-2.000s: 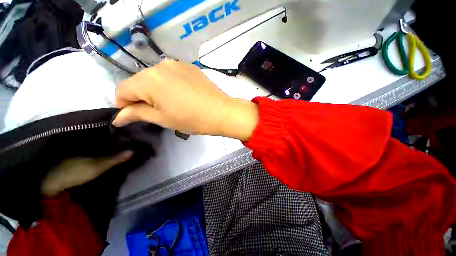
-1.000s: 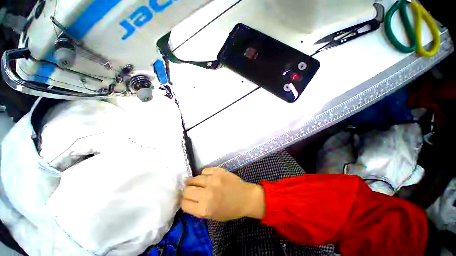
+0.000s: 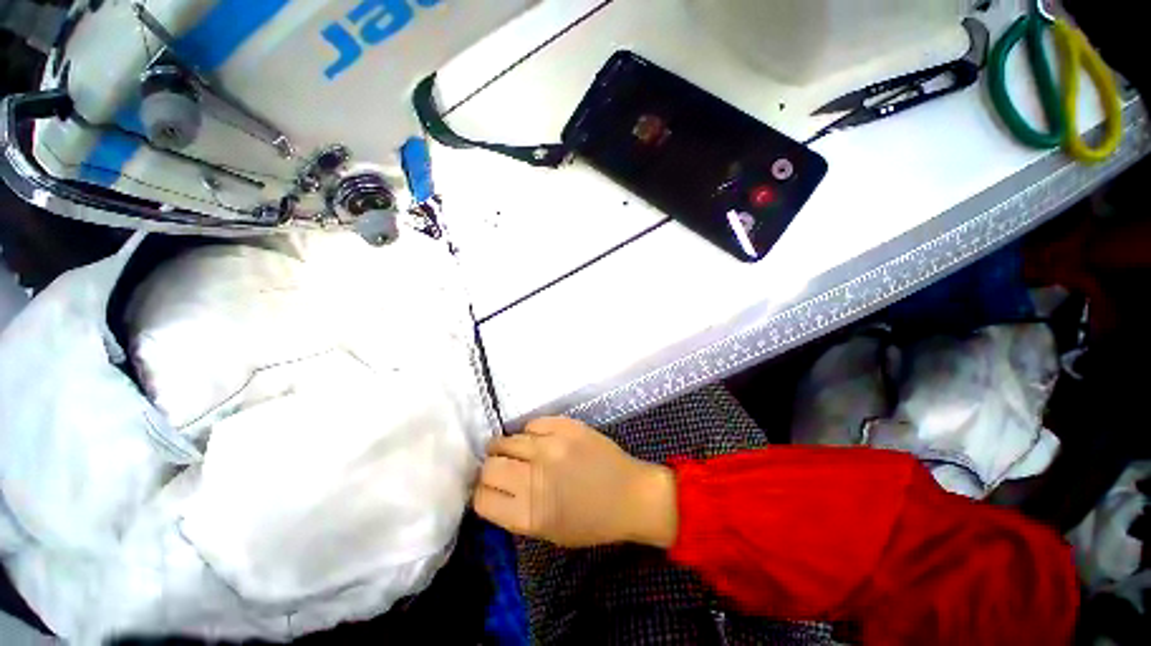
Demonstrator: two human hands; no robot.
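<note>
The white puffy lining side of a garment (image 3: 328, 492) lies over the left of the table and hangs past its front edge. A narrow dark edge runs along its right side up toward the needle area. My right hand (image 3: 555, 486) pinches this edge at the table's front edge, fingertips partly hidden. The white sewing machine head (image 3: 240, 114) with a blue stripe stands above the cloth; its presser foot is not clearly visible. My left hand is not in view.
A smartphone (image 3: 694, 154) lies on the table, with black snips (image 3: 909, 91) and green and yellow scissors (image 3: 1048, 88) to its right. A blue-tipped tool (image 3: 417, 170) is beside the machine head. White pieces (image 3: 972, 398) are piled below right.
The garment has turned from its dark zipper side to its white side. My left hand has left the view. My right hand has moved down to the table's front edge, barely moving in the last second.
</note>
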